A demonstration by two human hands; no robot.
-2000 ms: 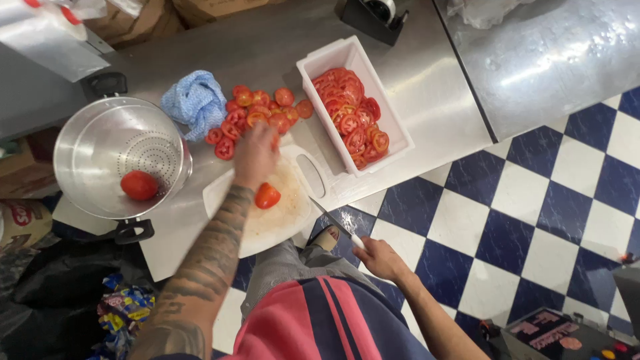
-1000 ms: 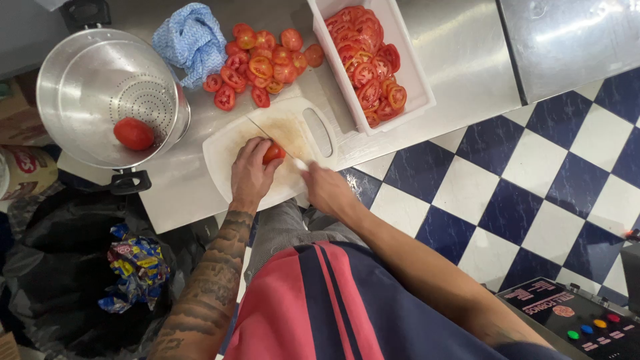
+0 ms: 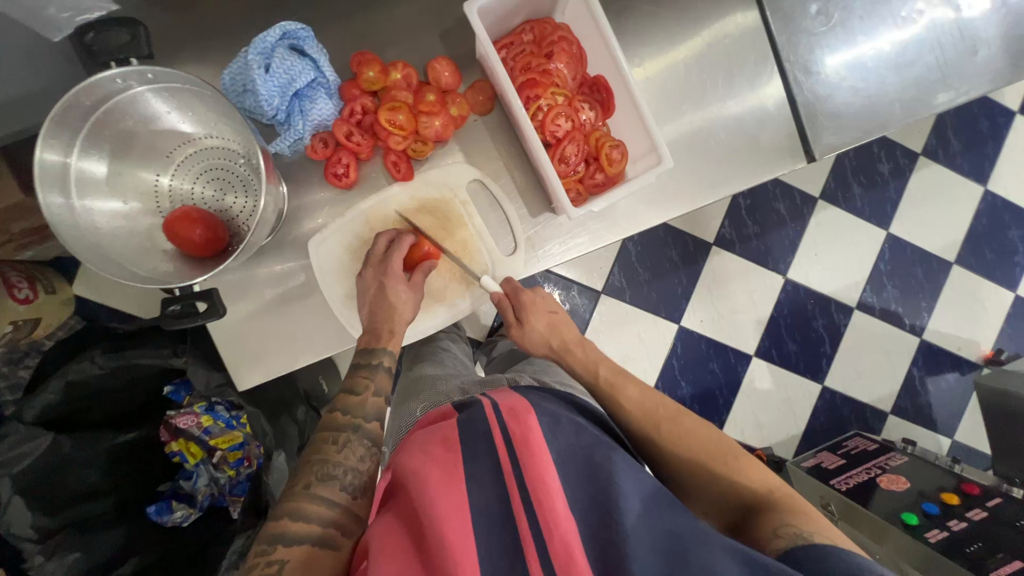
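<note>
My left hand [image 3: 392, 280] holds a tomato [image 3: 421, 252] down on the white cutting board [image 3: 344, 232], its fingers around the tomato's left side. My right hand [image 3: 538, 316] grips the white handle of a knife [image 3: 454, 258], whose blade lies along the tomato's right side. Whether the edge is in the tomato I cannot tell. Beyond the board, tomato end pieces and slices [image 3: 396, 118] lie heaped on the steel counter. A white plastic bin [image 3: 640, 120] at the right holds many tomato slices [image 3: 570, 120]. One whole tomato [image 3: 195, 231] sits in the metal colander [image 3: 96, 144].
A crumpled blue and white cloth [image 3: 284, 84] lies between colander and tomato pieces. The steel counter's [image 3: 704, 160] front edge runs past my legs. Below left is a black bag [image 3: 72, 448] with a crumpled wrapper [image 3: 212, 456]; a control panel with coloured buttons [image 3: 932, 508] stands lower right.
Two seconds ago my left hand was over the tomato pieces and the knife was off the board's right side. Now my left hand is on the tomato and the blade is over the board beside it.
</note>
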